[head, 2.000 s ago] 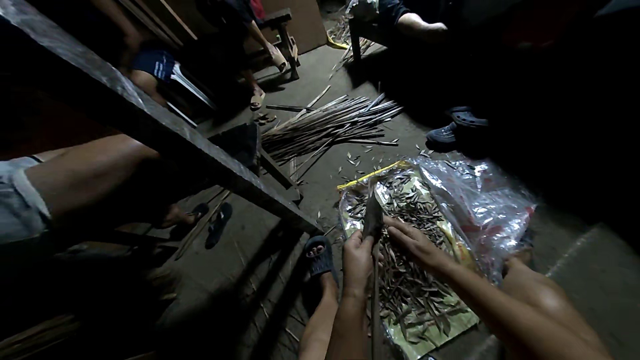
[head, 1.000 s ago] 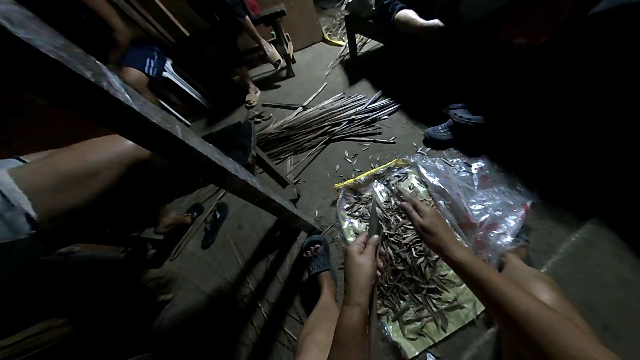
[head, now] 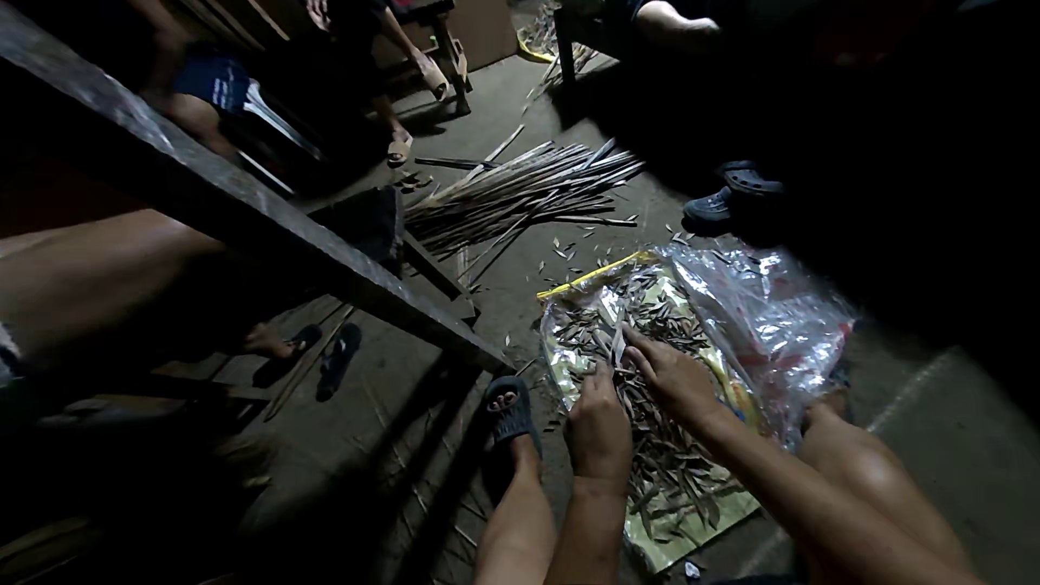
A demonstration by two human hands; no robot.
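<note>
My left hand [head: 600,426] is closed around a narrow flat piece [head: 619,340], which points up and away between my hands; its pale face catches the light, and whether it is a blade or a strip is unclear. My right hand [head: 670,375] is beside it, fingertips at its upper part; whether they grip it cannot be told. Beneath both hands lies a yellow-edged plastic sack [head: 670,552] strewn with many short, dark, pointed slivers [head: 674,479]. Crumpled clear plastic [head: 764,301] covers the sack's right side.
A pile of long thin sticks [head: 528,191] lies on the floor ahead. A long beam [head: 325,252] slants across the left, beside a low wooden stool [head: 398,219]. Other people's legs and sandalled feet [head: 400,148] are at the upper left. Dark clogs [head: 709,207] stand at the right.
My right hand moved away from the held piece to the right over the slivers, then came back beside my left hand. The piece between my hands now shows a paler face.
</note>
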